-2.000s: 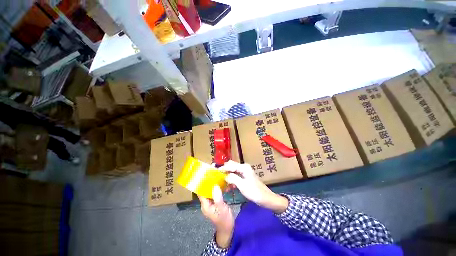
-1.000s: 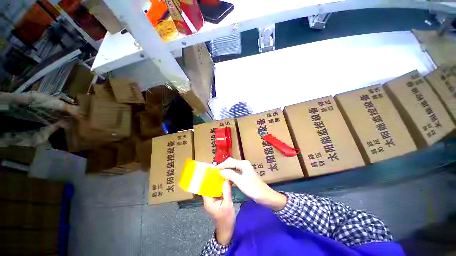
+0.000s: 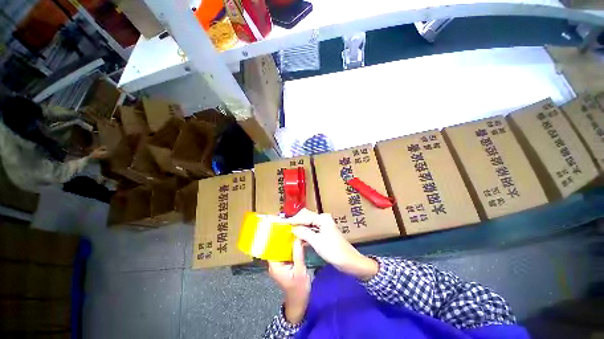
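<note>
A yellow roll of packing tape [image 3: 265, 237] is held in front of me, above the near edge of the cartons. My left hand [image 3: 289, 275] grips it from below at its right end. My right hand [image 3: 328, 242] touches its upper right edge with the fingertips. A red tape dispenser [image 3: 294, 189] lies on a closed carton [image 3: 265, 182] just beyond the roll. A thin red-handled tool [image 3: 371, 193] lies slanted on the carton to the right. The roll hides part of the carton under the dispenser.
Several closed cartons [image 3: 430, 182] stand in a row on the green belt [image 3: 424, 243]. A white board [image 3: 417, 96] lies behind them. A white bench shelf [image 3: 397, 13] holds a phone [image 3: 290, 12]. Open cartons [image 3: 155, 155] stand at left, beside a person [image 3: 33, 149]. A stack with a blue edge [image 3: 40, 285] is lower left.
The tape roll has turned to lie more level. A person has come into view at left, and an open carton has been set among the others there.
</note>
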